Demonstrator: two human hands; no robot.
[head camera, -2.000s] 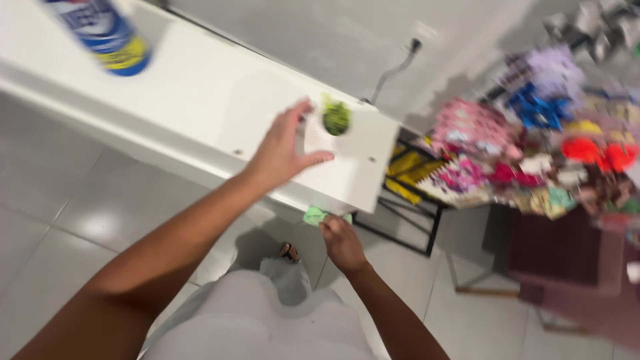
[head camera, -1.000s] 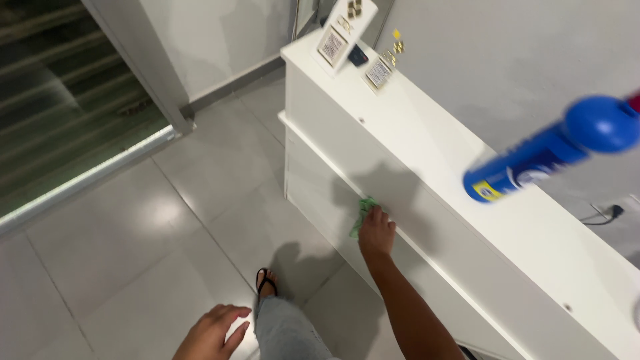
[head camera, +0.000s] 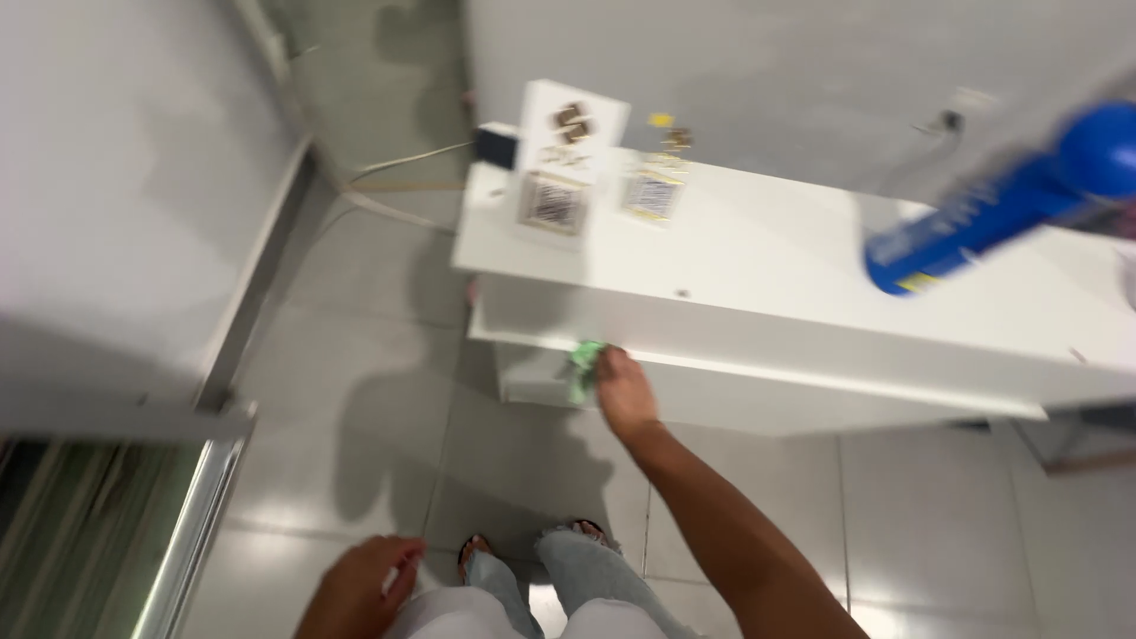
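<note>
My right hand (head camera: 626, 390) is closed on a green cloth (head camera: 585, 366) and holds it against the front ledge of a white counter (head camera: 754, 240), near its left end. My left hand (head camera: 368, 581) hangs low beside my waist, blurred, its fingers curled; whether anything is in it does not show clearly. On the counter top to the right stands a blue spray can (head camera: 967, 226). Towards the left end are a white sign stand (head camera: 568, 151) and a smaller sign (head camera: 655, 193), both bearing printed codes.
A small dark box (head camera: 496, 147) sits behind the sign stand. White cables (head camera: 390, 209) run along the floor left of the counter. A metal door track (head camera: 191, 532) lies at the lower left. A wall outlet with a plug (head camera: 951, 120) is behind the counter.
The view has turned considerably. My right hand, with the green cloth, has moved along the counter front towards the end with the signs. My left hand has left the small green plant's pot and come down by my body.
</note>
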